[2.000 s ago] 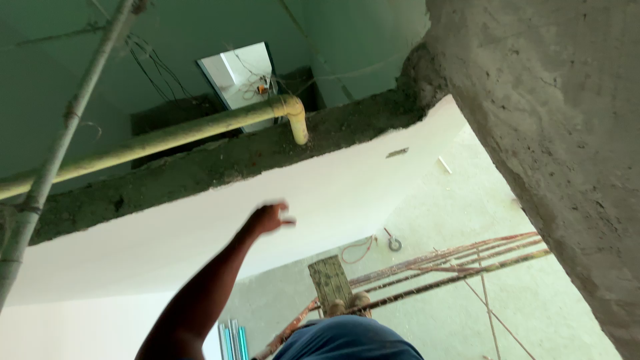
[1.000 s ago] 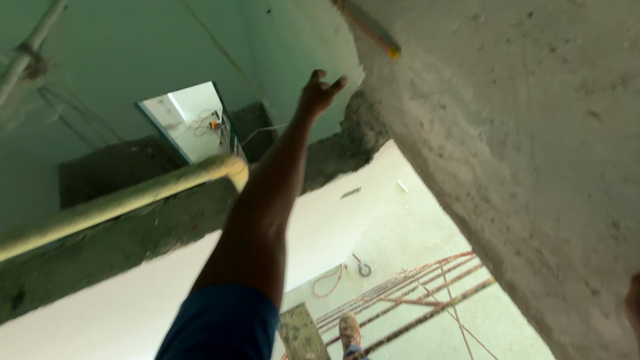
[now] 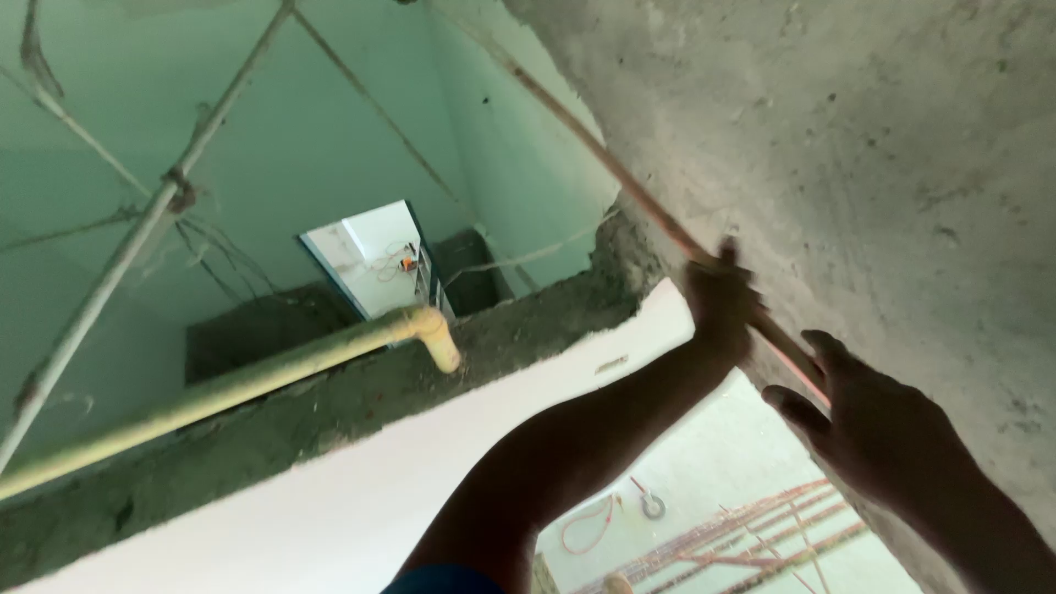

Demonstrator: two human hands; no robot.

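A long, thin reddish-brown pole [image 3: 610,163] runs slantwise across the head view, in front of the rough grey concrete surface [image 3: 874,165]. My left hand [image 3: 723,293] is closed around this pole, right of the middle. Lower right, my right hand [image 3: 883,412] lies against the pole's lower end, thumb and fingers spread to either side of it; whether it grips cannot be told. The pole's far end fades out toward the top edge.
A yellow pipe [image 3: 247,381] with an elbow runs along the rough concrete ledge [image 3: 528,334]. At left a pale metal pole [image 3: 107,285] crosses a green-walled opening. Far below are a doorway [image 3: 375,256], rusty scaffold bars [image 3: 726,549] and a caster wheel [image 3: 652,506].
My left hand, earlier raised with nothing in it, has moved onto the reddish-brown pole. My right hand, only at the frame's right edge a second ago, has come in beside the pole's lower end.
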